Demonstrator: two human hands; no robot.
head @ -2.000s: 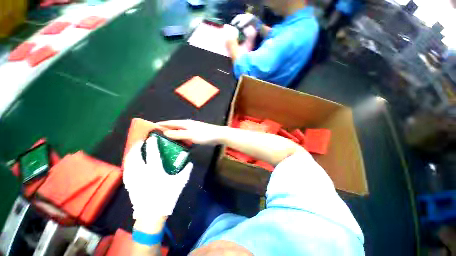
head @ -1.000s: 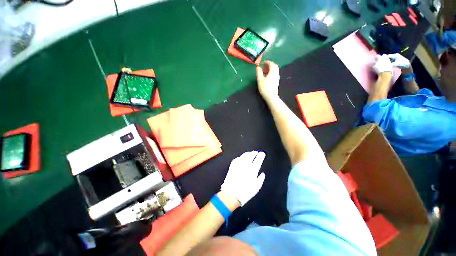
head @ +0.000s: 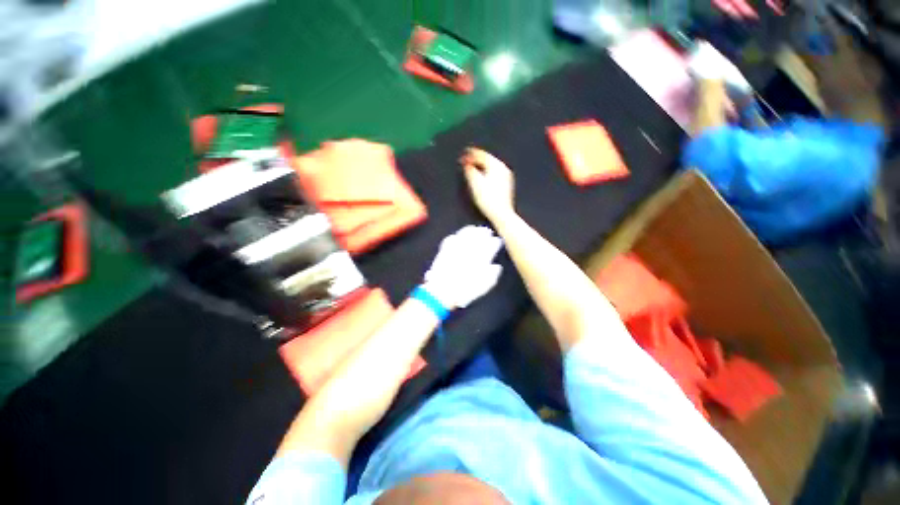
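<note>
My left hand (head: 464,266), white-gloved with a blue wrist strap, is over the black mat, fingers slightly spread and nothing seen in it. My bare right hand (head: 490,184) is just beyond it, fingers curled; blur hides whether it holds anything. A board unit (head: 449,55) lies on a red foam pad on the green belt, beyond my right hand. Another board unit (head: 242,134) lies on a pad behind the screw feeder (head: 286,237). A third board unit (head: 41,249) is at the far left. A single foam pad (head: 588,153) lies right of my right hand.
Stacked foam pads (head: 355,192) lie beside the feeder, with a larger foam sheet (head: 340,340) in front. A blurred dark shape crosses the feeder's left side. An open carton (head: 760,286) of red pads is at right. A person in blue (head: 789,173) is at upper right.
My right hand has drawn back from the pad under the far board unit to over the mat, nearer my left hand. The view has shifted, and the dark shape now covers part of the feeder.
</note>
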